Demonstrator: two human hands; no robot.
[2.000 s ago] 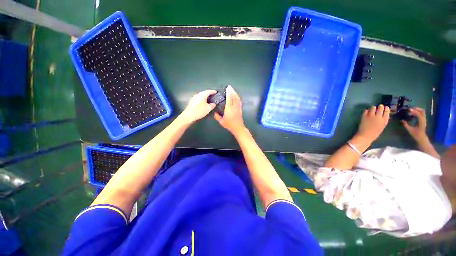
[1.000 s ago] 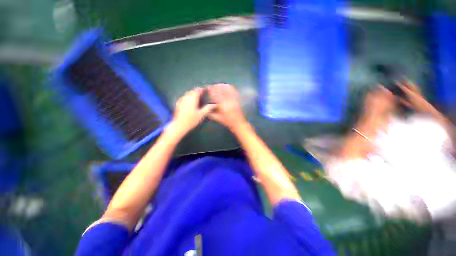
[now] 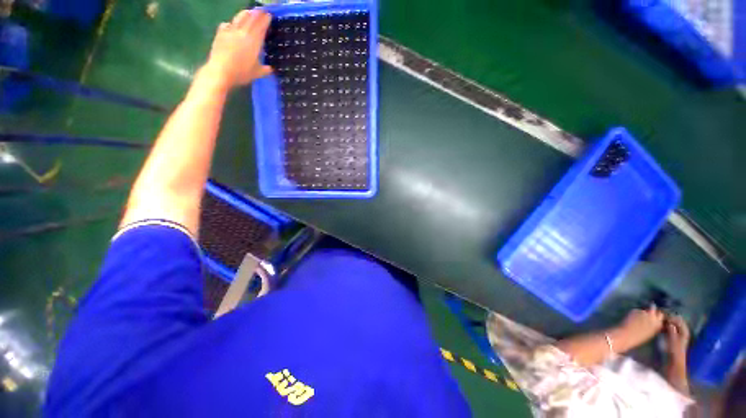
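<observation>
My left hand (image 3: pixel 237 51) is at the upper left corner of the full blue bin (image 3: pixel 372 106). Its fingers reach over the rim and its thumb is spread apart below them, beside the black parts (image 3: pixel 327 106). No part shows lifted in it; whether the fingertips touch parts or rim is unclear. The black parts stand in dense rows with pale dots, and a bare blue strip shows along the bin's left side. My right hand is not in view.
A second blue bin (image 3: pixel 585 229), mostly bare inside, holds a small black group in its upper corner. A coworker's hands (image 3: pixel 646 325) are at dark parts at lower right. Filled bins (image 3: pixel 237 233) stand below the bench edge at left. Other blue bins show at far right and top right.
My hands were together over the bench, with a dark part visible earlier. Now my left hand is at the full bin and my right is out of view. The view has swung left and turned.
</observation>
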